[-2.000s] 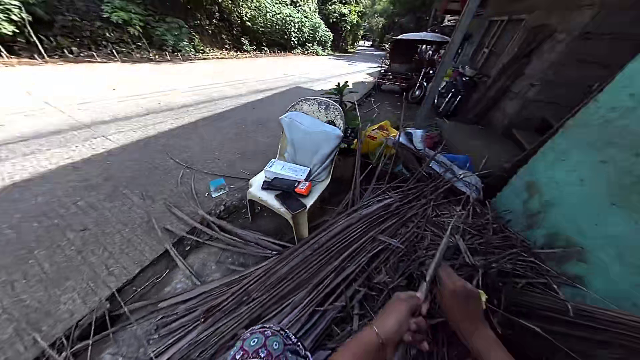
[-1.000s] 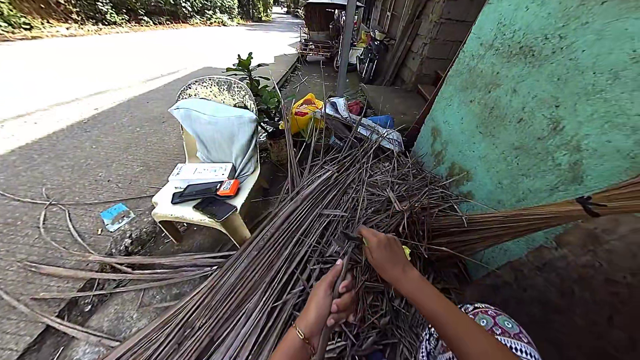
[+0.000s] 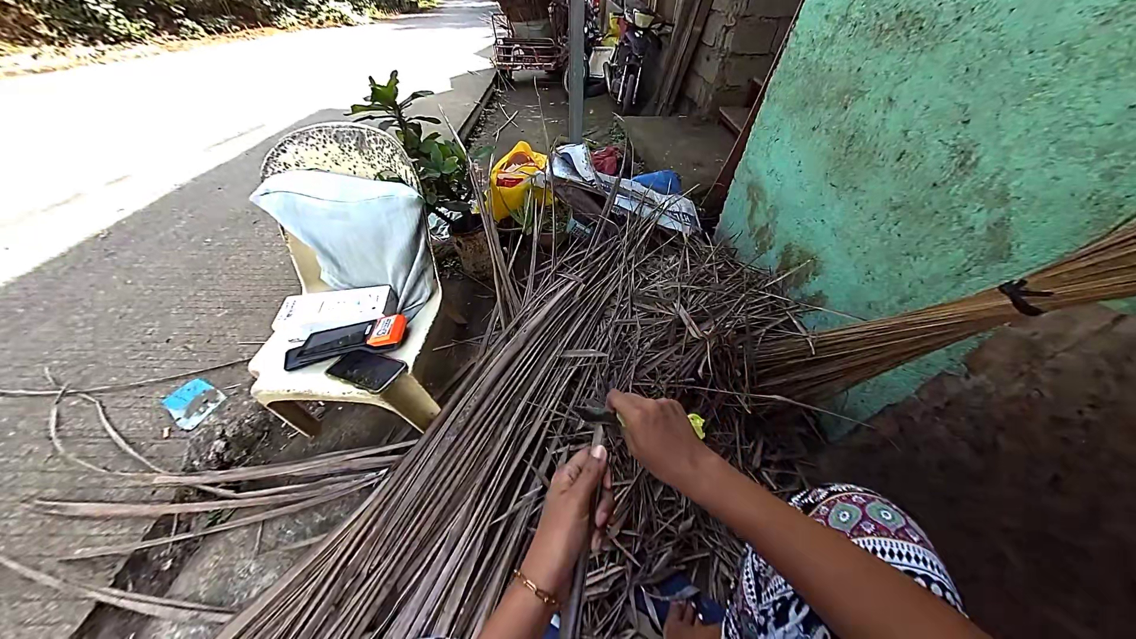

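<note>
A narrow dry palm leaflet (image 3: 577, 581) runs through my left hand (image 3: 572, 510), pinched between thumb and fingers. Just above and to the right, my right hand (image 3: 657, 439) is closed on a small dark blade (image 3: 596, 414), whose handle is hidden by the fingers. The blade lies close to the leaflet's upper end; whether they touch is unclear. Under both hands spreads a heap of dry palm leaflets (image 3: 479, 426), long ones at the left and short scraps at the right. A tied bundle of thin palm ribs (image 3: 923, 342) reaches in from the right.
A plastic chair (image 3: 417, 399) at the left holds a pillow (image 3: 355, 222), a box (image 3: 333, 308) and phones. Behind the heap are a potted plant (image 3: 435, 169) and a yellow bag (image 3: 515, 182). A green wall (image 3: 932, 151) stands at the right, a metal post (image 3: 577, 80) farther back.
The view has swung to the right since the earliest frame, bringing the tied bundle into sight. Both hands keep their hold, close together over the heap.
</note>
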